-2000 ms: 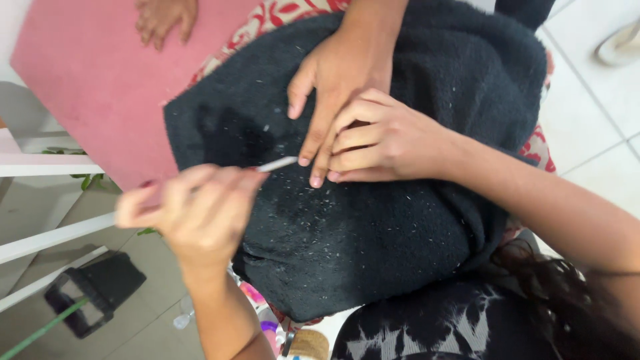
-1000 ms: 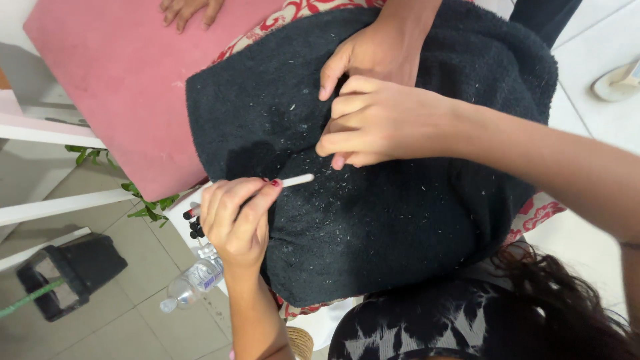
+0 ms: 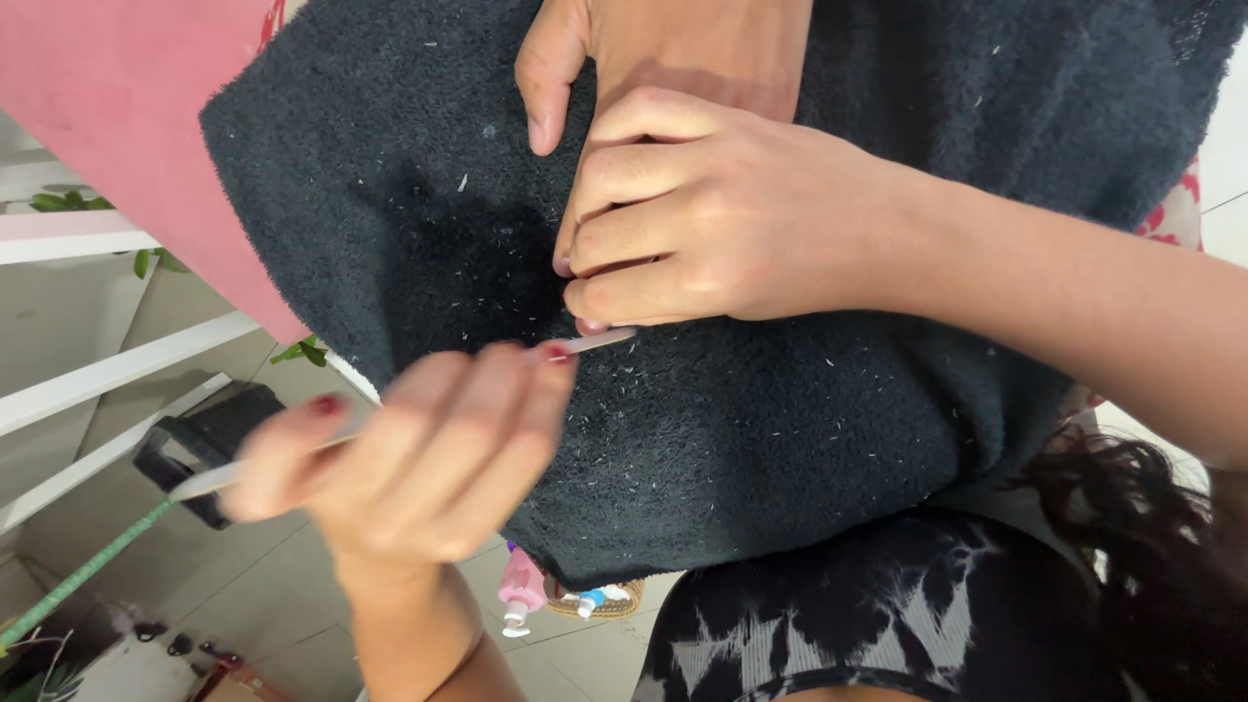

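Note:
My left hand (image 3: 439, 439), blurred and with red nails, is shut on a slim white nail file (image 3: 604, 340). The file's tip lies just below another person's fingertip (image 3: 591, 326); whether they touch cannot be told. My right hand (image 3: 702, 210) is curled around fingers of that person's hand (image 3: 697, 49), hiding most of them. That hand comes in from the top edge, its thumb apart from the fingers. Both hands are above a dark towel (image 3: 780, 419) strewn with small pale specks.
A pink surface (image 3: 146, 117) lies at upper left, beside white bars (image 3: 127, 370) and green leaves (image 3: 302, 353). A black bin (image 3: 214, 429) stands on the tiled floor at lower left. Below the towel are a pink bottle (image 3: 522, 580) and a woven basket (image 3: 614, 600).
The file was away from the other person's fingers one second ago; now its tip is close to a fingertip. The view has moved nearer to the hands.

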